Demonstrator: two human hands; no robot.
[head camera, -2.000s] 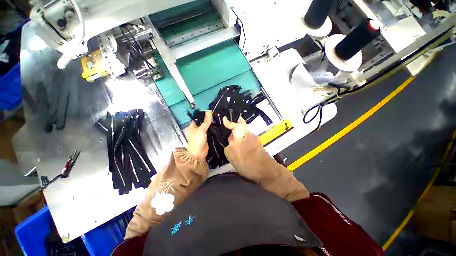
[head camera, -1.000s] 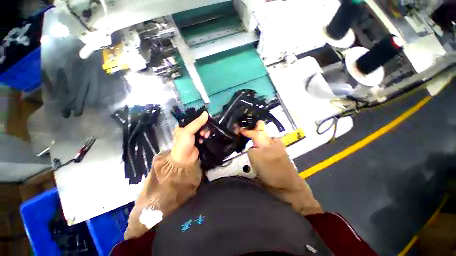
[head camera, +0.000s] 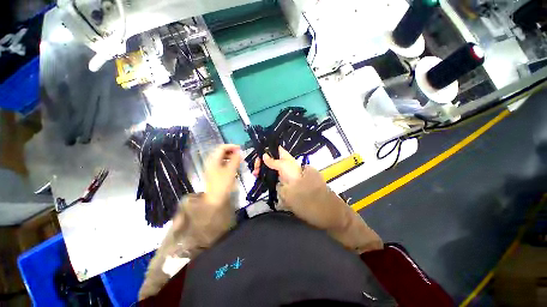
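Narrow black straps with pale lines lie in a tangled pile (head camera: 306, 135) on the teal panel's front end. My right hand (head camera: 283, 168) is closed around some black straps at the pile's near left side. My left hand (head camera: 221, 169) is just left of it, raised, slightly blurred and apart from the straps, with its fingers curled and nothing seen in it. A fanned bundle of black straps (head camera: 161, 177) lies on the metal table top to the left of my left hand.
Snips (head camera: 93, 187) lie at the table's left. The yellow-marked clamp (head camera: 132, 69) and machine parts are at the upper left. Dark flat strips (head camera: 81, 114) lie beyond the snips. Blue crates (head camera: 45, 270) are below the table. Thread cones (head camera: 453, 67) stand at the right.
My left hand has let go of the black straps and moved left. My right hand has moved left and holds straps upright. The fanned bundle on the left looks fuller.
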